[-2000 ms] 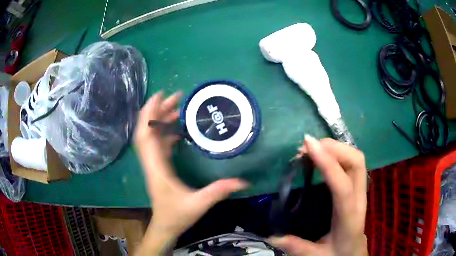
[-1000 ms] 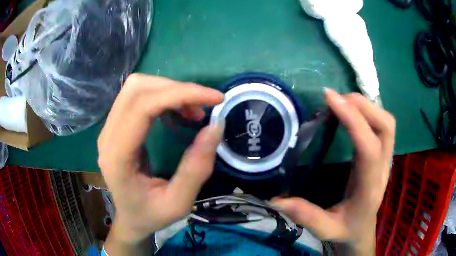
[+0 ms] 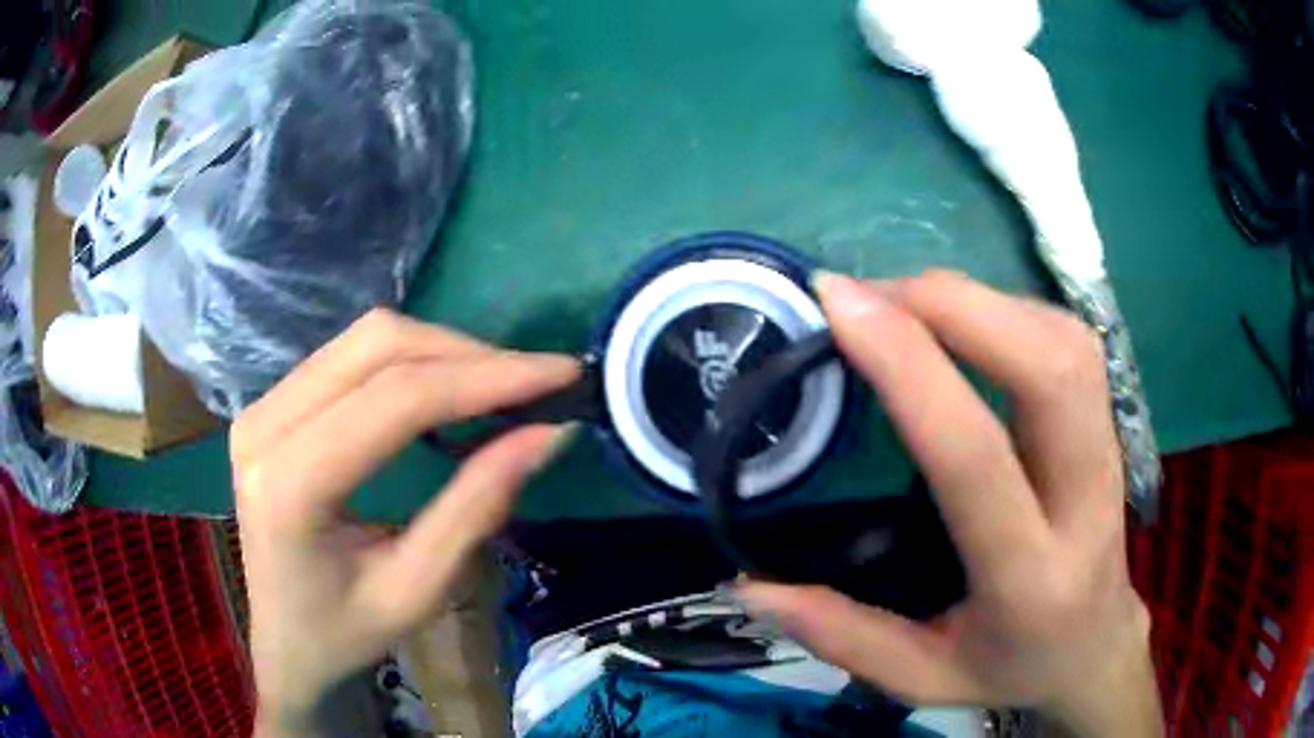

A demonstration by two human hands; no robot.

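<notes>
A dark blue speaker body stands end-up on the green bench near its front edge. Its end shows a white ring around a black disc with a logo. My left hand pinches a black carry strap at the speaker's left side between thumb and fingertips. My right hand holds a black end trim ring between thumb and fingers, tilted over the right part of the speaker end. The ring's far part is hidden or blurred against the dark background.
A white-wrapped mallet lies right of the speaker. A clear plastic bag and an open cardboard box are at left. Black rings lie at far right. Red crates flank the wearer below the bench edge.
My left hand has moved from the speaker's rim to the strap at its left. My right hand has brought the black ring leftward over the speaker end. The view has shifted closer since the first frame.
</notes>
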